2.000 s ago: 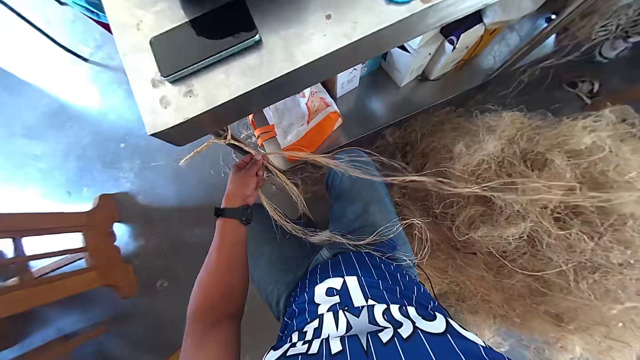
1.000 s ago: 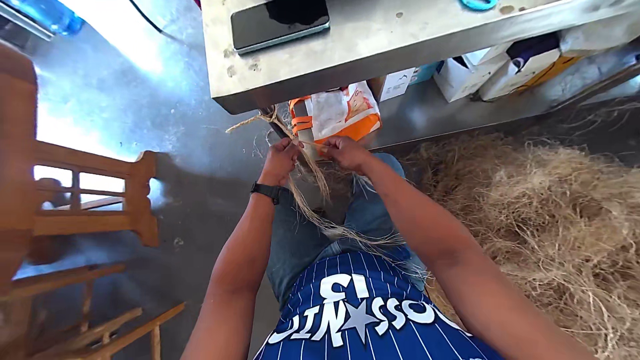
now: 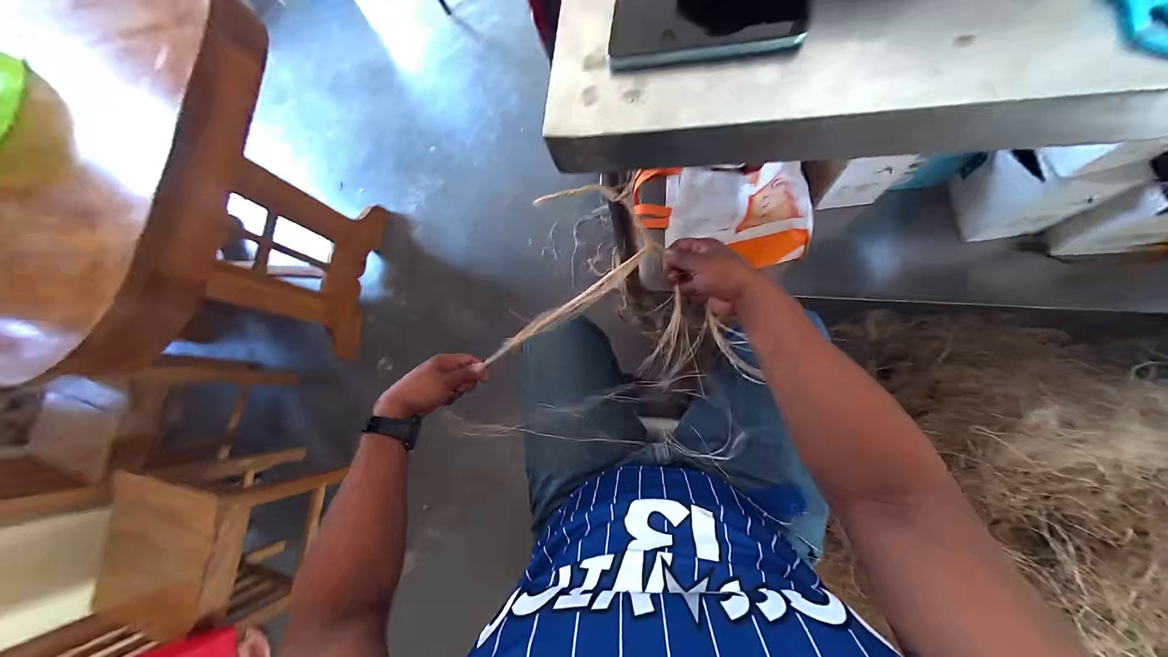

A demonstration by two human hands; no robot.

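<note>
My left hand (image 3: 440,381), below a wrist watch, pinches the end of a strand of plant fibre (image 3: 575,306) and holds it stretched out to the left. The strand runs up to a braided fibre cord (image 3: 584,192) at the table leg, under the metal table's corner. Close to that cord my right hand (image 3: 707,272) grips other fibre strands, whose loose ends (image 3: 677,342) hang over my lap. Its fingertips are partly hidden by the strands. Just behind my right hand is a white and orange bag (image 3: 739,205).
A metal table (image 3: 849,109) with a smartphone (image 3: 707,32) on it stands in front. Boxes (image 3: 1013,196) sit on the shelf below. A large heap of loose fibre (image 3: 1022,456) lies at the right. Wooden chairs (image 3: 292,246) and a round-edged wooden table (image 3: 182,210) are at the left.
My hands were close together at the cord one second ago. My left hand has moved out to the left and down, drawing a strand straight, while my right hand remains near the cord.
</note>
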